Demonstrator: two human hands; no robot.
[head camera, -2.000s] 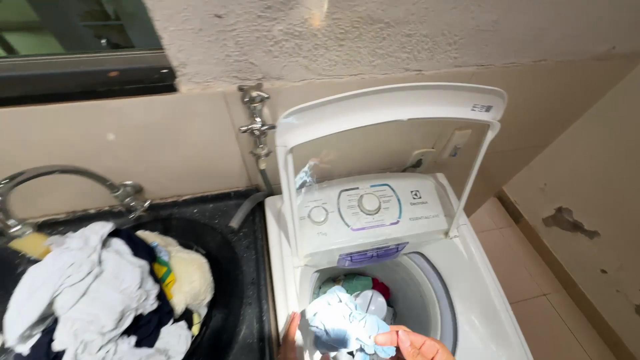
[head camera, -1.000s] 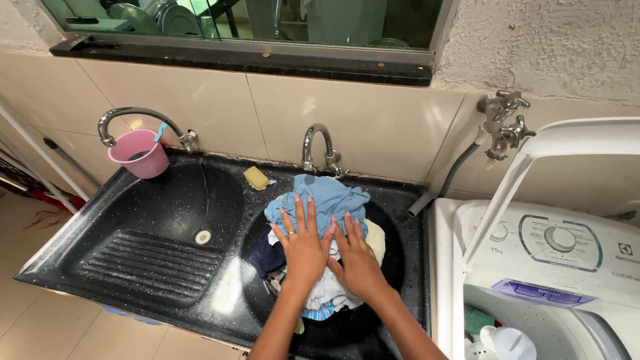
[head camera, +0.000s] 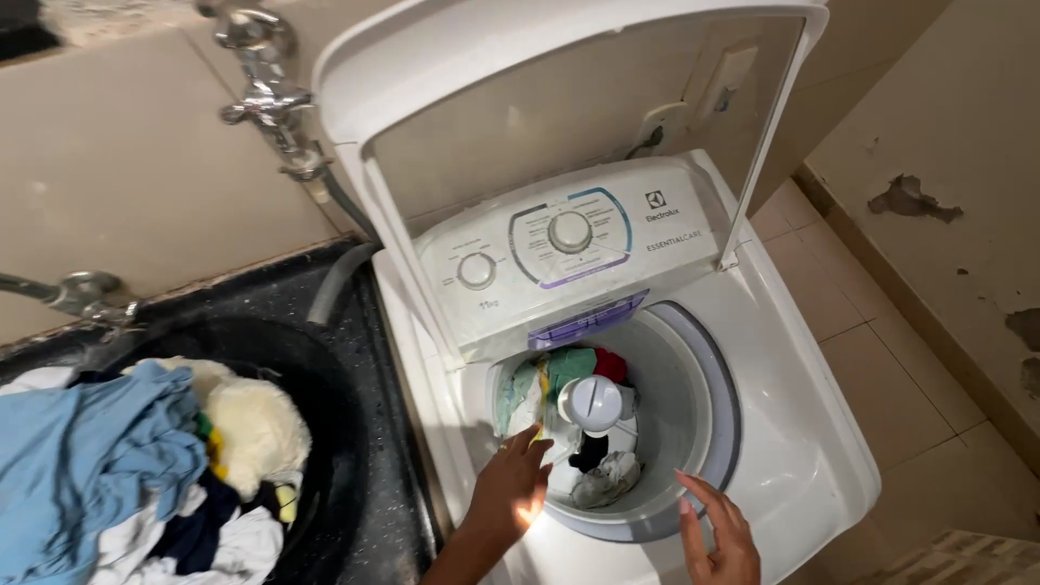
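An Electrolux top-loading washing machine (head camera: 800, 357) stands with its lid (head camera: 349, 97) raised. Clothes (head camera: 573, 366) in green, white, red, black and grey lie in its drum (head camera: 670, 398), around the white agitator (head camera: 595, 404). My left hand (head camera: 512, 483) reaches over the drum's near left edge, fingers apart, holding nothing. Over the near right rim is my right hand (head camera: 715, 528), empty too, thumb and fingers apart. To the left, a light blue cloth (head camera: 97, 455) lies on a pile of white, navy and cream laundry (head camera: 256, 431) in the black sink basin (head camera: 333, 455).
A grey hose (head camera: 341, 280) runs from the chrome wall taps (head camera: 264, 97) to the sink's edge beside the washer. Another faucet (head camera: 89, 296) is at the far left. A wall with chipped paint (head camera: 914, 199) rises at the right, beyond a strip of tiled floor (head camera: 886, 366).
One second ago both hands pressed on the blue cloth on the sink pile; now they are over the washer, empty. The view has swung right to the washer.
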